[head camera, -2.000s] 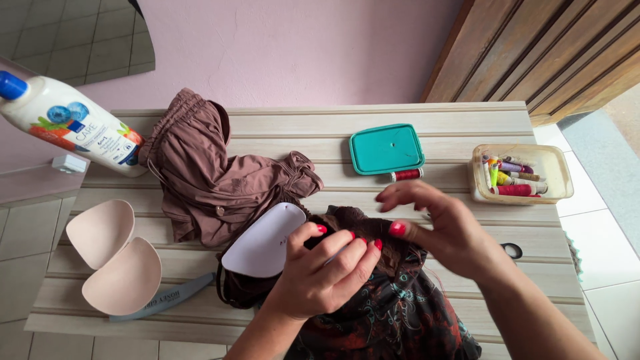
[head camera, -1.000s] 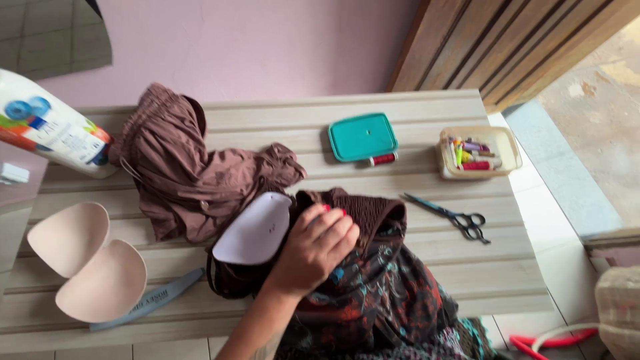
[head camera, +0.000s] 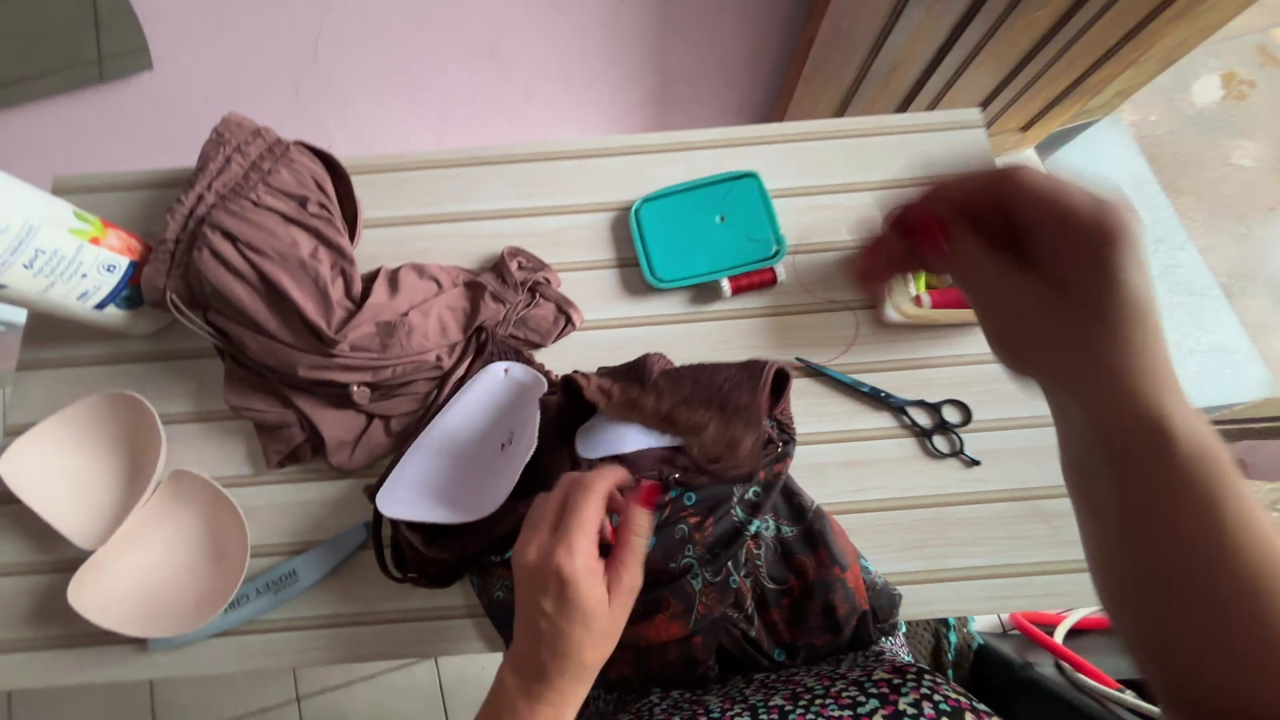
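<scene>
Low in the view, my left hand (head camera: 575, 575) rests over a dark patterned garment (head camera: 750, 560), thumb and fingertips close together; whether they pinch anything is unclear. My right hand (head camera: 1030, 270), raised and blurred at the right, has curled fingers that partly cover a plastic box; any object in them is hidden. One white bra cup (head camera: 465, 450) with small red stitches lies left of the garment's brown gathered band (head camera: 700, 395). Another white cup (head camera: 625, 437) shows partly inside the band. Fine red thread (head camera: 855, 335) curves between the red spool (head camera: 750, 281) and the scissors (head camera: 910, 405).
A mauve garment (head camera: 300, 330) lies at the left beside a white lotion bottle (head camera: 70, 255). Two beige cups (head camera: 160, 550) overlap a grey nail file (head camera: 290, 590). A teal lid (head camera: 707, 230) touches the spool. The spool box (head camera: 930, 312) stands near the slatted table's (head camera: 900, 150) right end.
My right hand, out of view one second ago, is now raised at the right. My left hand has moved off the brown band, down over the patterned cloth.
</scene>
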